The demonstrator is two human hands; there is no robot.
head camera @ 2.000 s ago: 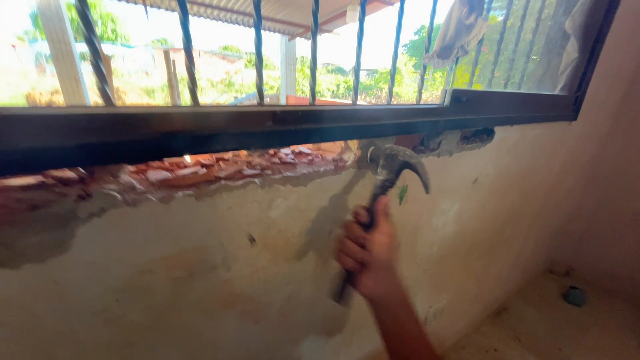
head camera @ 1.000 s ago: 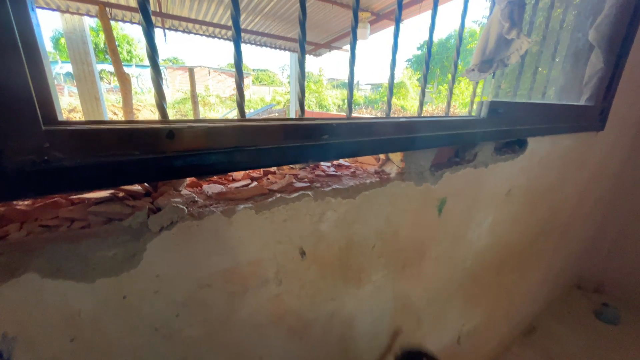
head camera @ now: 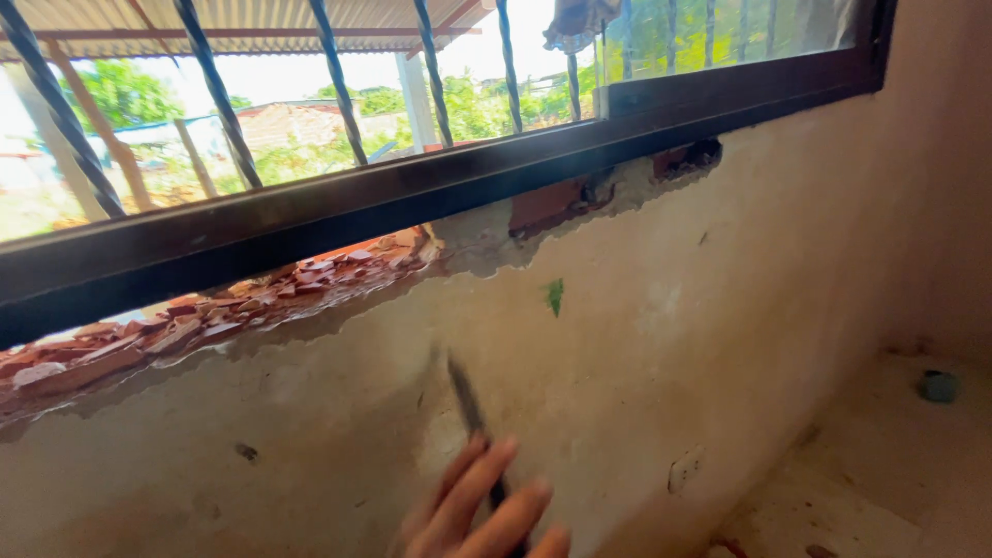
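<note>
My left hand (head camera: 484,508) is at the bottom centre, its fingers around a dark, narrow, pointed metal tool (head camera: 465,395) that looks like a chisel. Motion blurs the tool; its tip points up toward the plastered wall (head camera: 635,333), and whether it touches the wall cannot be told. Above and left of the hand, broken red brick pieces (head camera: 310,275) lie in a rough gap beneath the dark metal window frame (head camera: 372,182). Right of that gap, chipped mortar and an exposed red brick (head camera: 546,205) show under the frame. My right hand and the claw hammer are out of view.
Twisted metal bars (head camera: 333,81) stand across the window opening. A cloth (head camera: 581,23) hangs at the upper part of the window. The plaster edge along the gap is jagged. A small dark object (head camera: 938,386) lies on the floor (head camera: 845,473) at the right.
The hand with the claw hammer, seen two seconds ago near the window frame, has left the view. My left hand with the pointed tool has come in from below. The view has shifted and tilted.
</note>
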